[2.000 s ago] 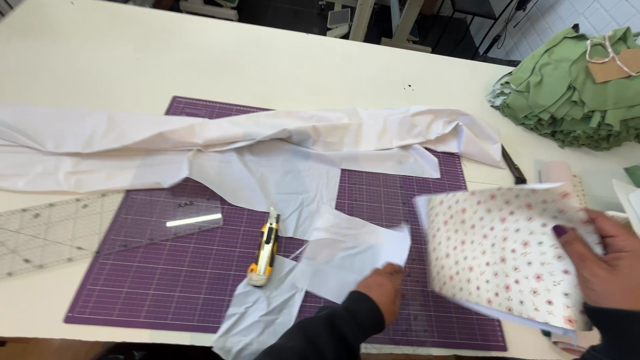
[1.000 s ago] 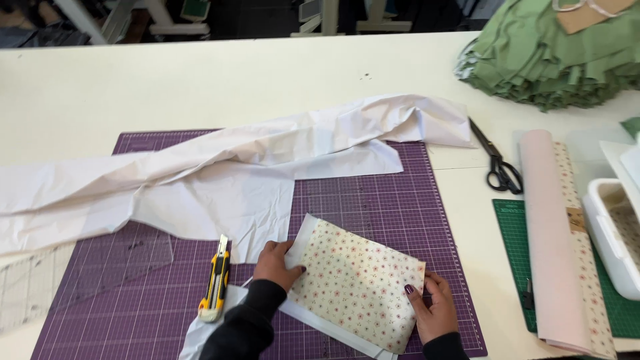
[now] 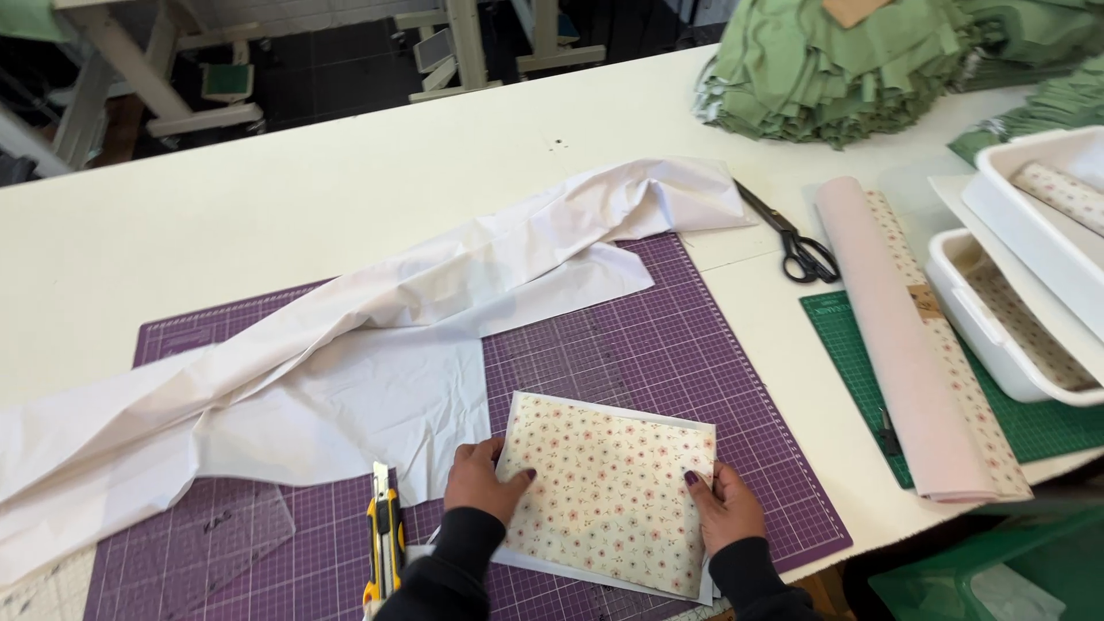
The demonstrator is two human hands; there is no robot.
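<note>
A floral-print fabric piece (image 3: 608, 492) lies over a slightly larger white piece (image 3: 517, 556) on the purple cutting mat (image 3: 690, 345). My left hand (image 3: 487, 483) grips its left edge, thumb on top. On its right edge my right hand (image 3: 729, 504) pinches it the same way. A yellow and black utility knife (image 3: 384, 539), blade out, lies left of my left forearm. Crumpled white fabric (image 3: 466, 267) stretches across the mat's upper part. One clear ruler (image 3: 233, 535) lies at the mat's lower left; another (image 3: 569, 354) shows above the floral piece.
Black-handled scissors (image 3: 793, 241) lie right of the white fabric. A pink fabric roll (image 3: 897, 345) and a floral roll (image 3: 975, 405) rest on a green cutting mat (image 3: 1026, 431). White plastic bins (image 3: 975, 319) stand at the right. Bundled green fabric (image 3: 828, 78) sits at the back right.
Two seconds ago my right hand held the floral fabric raised at the right and my left hand touched white fabric. Now the floral piece lies on the mat between both hands.
</note>
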